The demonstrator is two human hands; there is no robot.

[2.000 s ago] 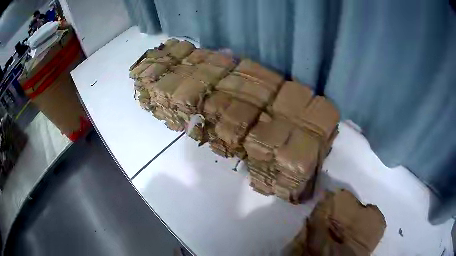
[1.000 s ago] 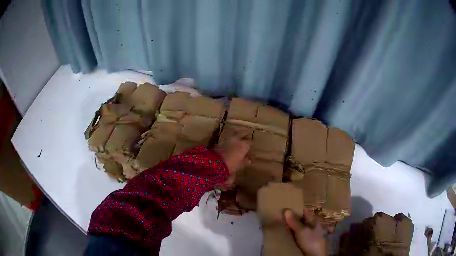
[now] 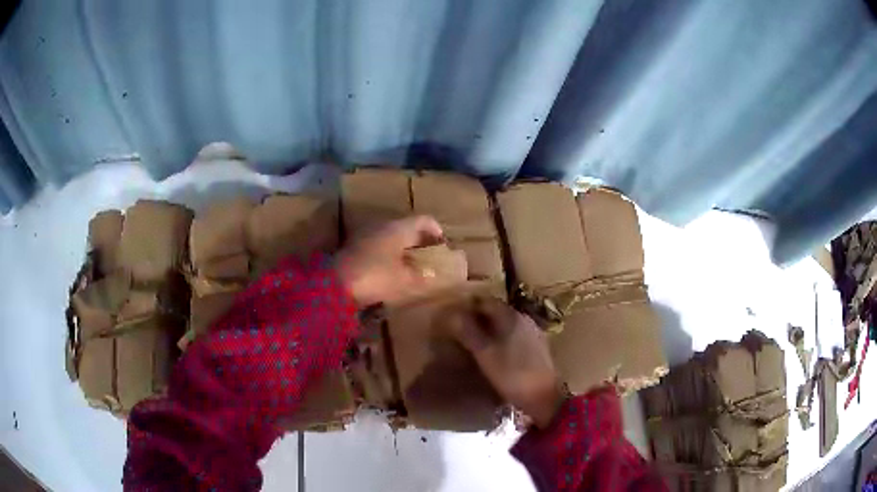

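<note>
Tied bundles of tan cut pieces [image 3: 543, 231] stand side by side in a row on the white table [image 3: 716, 259]. My left hand [image 3: 385, 264] is over the middle bundles, with a small pale tan piece [image 3: 442, 263] between its thumb and fingers. My right hand [image 3: 519, 365] is blurred, low over the front of a middle bundle [image 3: 433, 370]. Its fingers point up and left, and its grip cannot be made out. My forearms and hands hide parts of the bundles. Twisted tie strips [image 3: 601, 288] cross the right bundle.
A separate tied bundle [image 3: 736, 404] lies at the lower right. Beyond it are loose narrow strips [image 3: 827, 399], a thin red object [image 3: 854, 382] and a dark scrap pile [image 3: 856, 264] at the right edge. Blue curtains [image 3: 404, 86] hang behind the table.
The view has turned to the right and squared up to the row. My right hand has moved up and left over the bundle; the tan piece it held is no longer distinct.
</note>
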